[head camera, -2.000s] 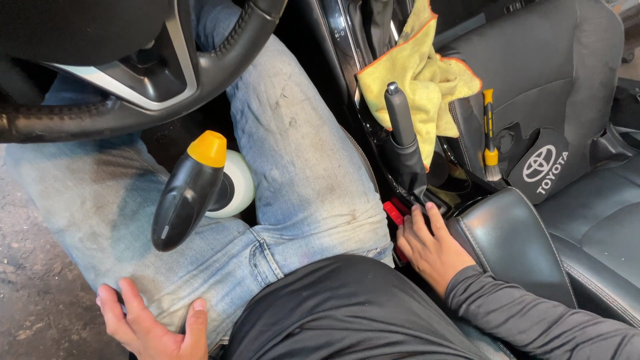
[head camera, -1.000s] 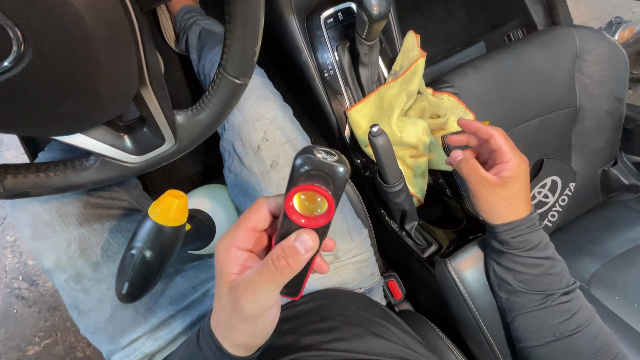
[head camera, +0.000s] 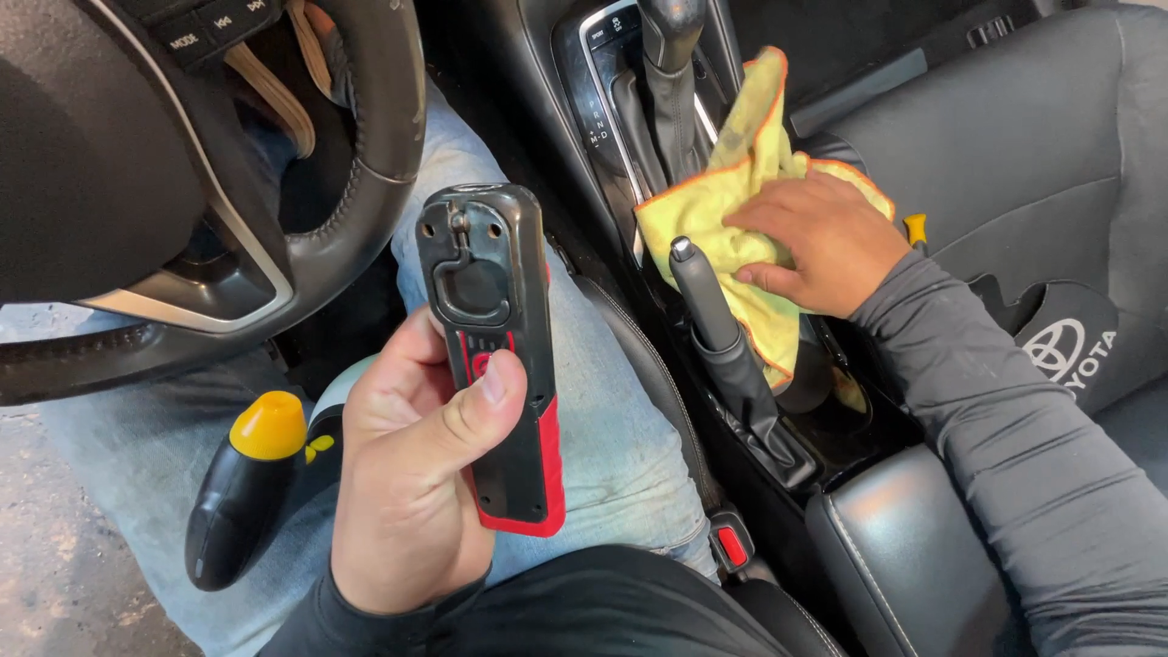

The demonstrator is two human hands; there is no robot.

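Observation:
My left hand (head camera: 420, 465) grips a black and red handheld work light (head camera: 493, 365), held upright over my lap, its hook side facing me and my thumb near the button. My right hand (head camera: 821, 242) rests on a yellow microfibre cloth (head camera: 721, 214) with orange edging, fingers spread over its folds; whether they pinch it I cannot tell. The cloth lies over the centre console, between the gear lever (head camera: 671, 100) and the handbrake lever (head camera: 707, 297). A black cordless tool with a yellow cap (head camera: 246, 493) lies on my thigh, beside a pale round part mostly hidden by my left hand.
The steering wheel (head camera: 365, 182) is at upper left. A padded armrest (head camera: 912, 547) sits behind the handbrake, with a red seat-belt buckle (head camera: 732, 546) nearby. On the passenger seat (head camera: 1004, 164) are a yellow-tipped handle (head camera: 915, 228) and a black Toyota-marked item (head camera: 1058, 338).
The work light in my left hand has turned from its lens side to its hook side. My right hand has moved onto the cloth; two seconds ago it was beside the armrest.

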